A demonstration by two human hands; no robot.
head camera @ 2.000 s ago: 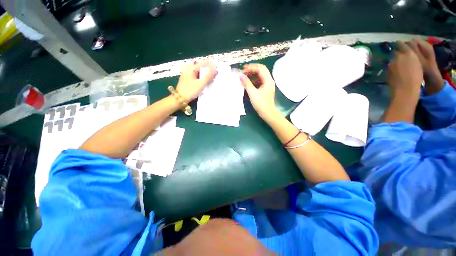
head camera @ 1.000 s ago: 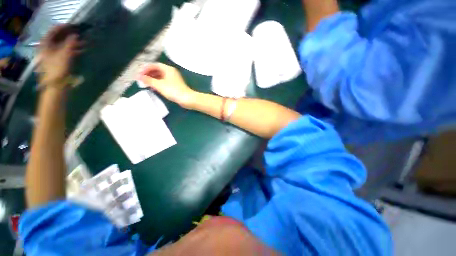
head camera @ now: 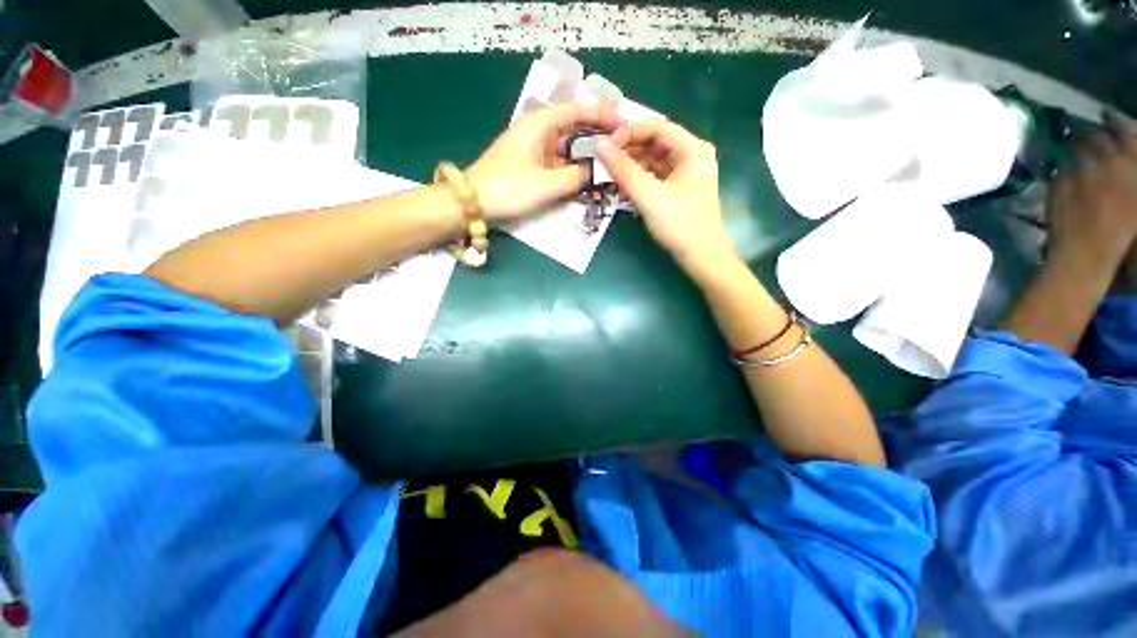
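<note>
My left hand holds a small dark electronic part between its fingers, with a thin dark tail hanging below. My right hand meets it from the right, its fingertips at a small grey piece on or against the part; whether it is stuck down cannot be told. White sticker sheets lie on the bench beneath both hands, with grey pieces showing at the top. More sheets with grey rows lie under and beside my left forearm.
Curled white backing paper lies right of my hands. A clear plastic bag lies behind the left sheets. A container with red is at far left. The white edge rail runs behind. A neighbour's hand and blue sleeves are at right.
My left hand has come back from over the area beyond the rail and now holds the dark part. My right hand has joined it. The view has swung back to the bench.
</note>
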